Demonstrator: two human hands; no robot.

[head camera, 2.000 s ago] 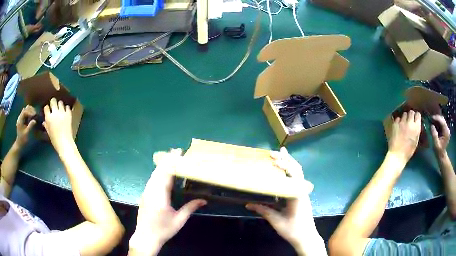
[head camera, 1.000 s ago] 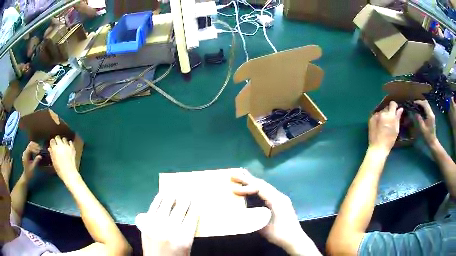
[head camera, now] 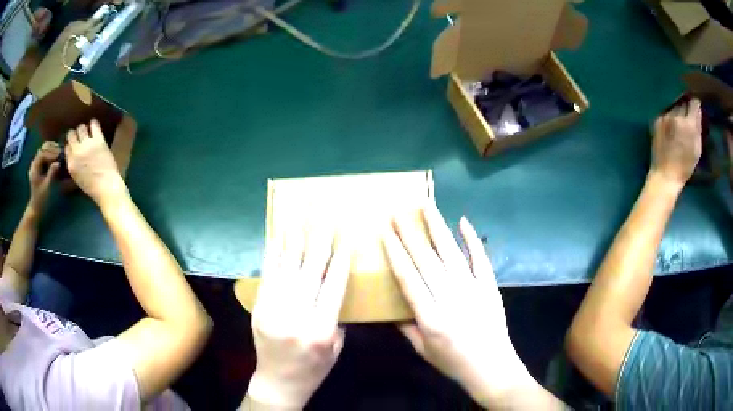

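Observation:
A brown cardboard mailer box (head camera: 354, 193) lies at the table's front edge, its lid down over the top and its front flap bent downward. A rounded flap end sticks out at its left. My left hand (head camera: 301, 305) lies palm down on the lid's left part, its thumb at the front flap. My right hand (head camera: 450, 297) lies likewise on the right part, thumb at the flap's lower edge. Both hands hold the box. The inside of the box is hidden.
An open mailer box (head camera: 526, 128) with black cables, a dark adapter and a clear bag stands behind right. Other people's hands work in boxes at left (head camera: 92, 160) and right (head camera: 677, 144). A clear-sheathed cable (head camera: 346, 54) curves at the back.
The box has gone from being held up and tilted to lying at the table edge with its lid down. My right hand has moved onto the lid. The view has tilted downward.

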